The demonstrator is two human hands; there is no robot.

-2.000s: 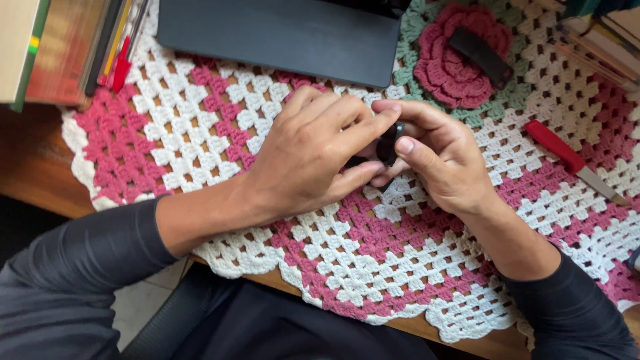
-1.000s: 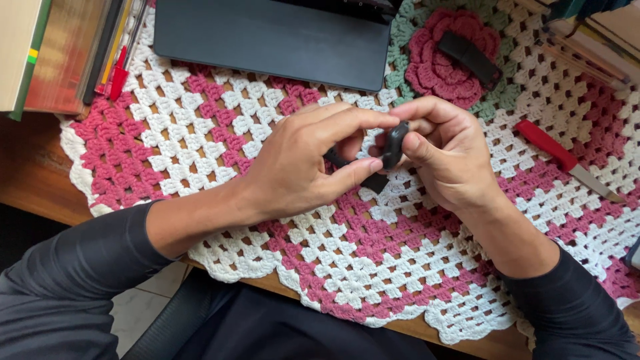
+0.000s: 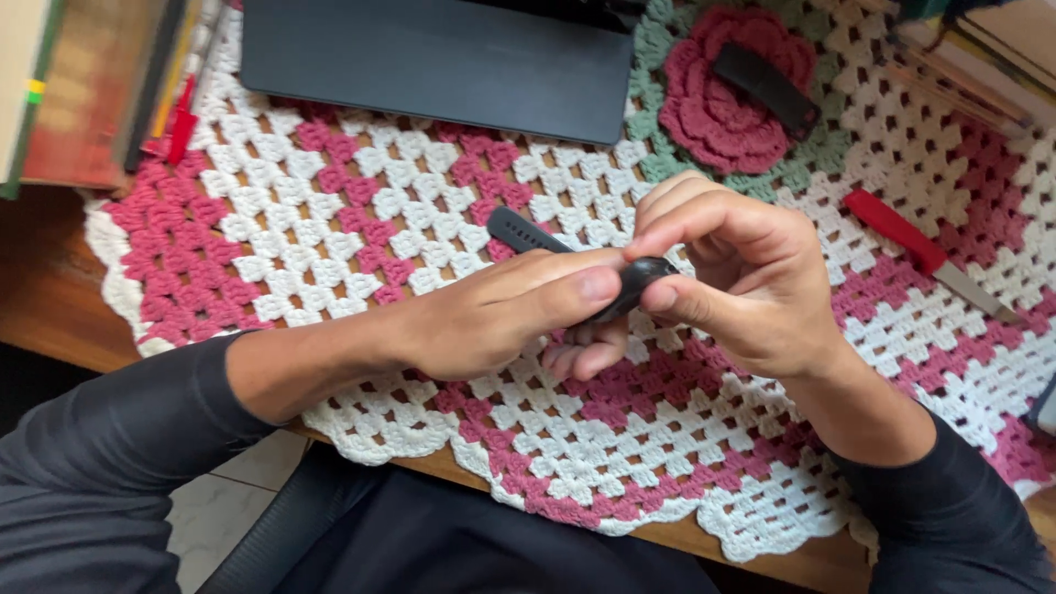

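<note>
Between my two hands is a small black watch body (image 3: 634, 285), seen from its side. My left hand (image 3: 520, 309) holds it with the thumb on top, the other fingers partly hidden beneath. A black perforated watch strap (image 3: 520, 230) sticks out past the back of that hand; whether it joins the body is hidden. My right hand (image 3: 734, 268) pinches the far end of the watch body between thumb and fingertips. Beyond it, a second black strap piece (image 3: 763, 87) lies on a pink crochet flower (image 3: 701, 124). To the right rests a knife with a red handle (image 3: 899, 235).
A pink and white crochet cloth (image 3: 346, 247) covers much of the wooden table (image 3: 49, 280). A dark flat device (image 3: 437, 66) lies at the back. Books (image 3: 91, 91) and a red pen (image 3: 182, 124) are at the back left, more books (image 3: 998, 49) at the back right.
My left hand has turned flatter, its thumb now lying along the watch body. The perforated strap now shows beyond that hand. Both hands stay together around the watch.
</note>
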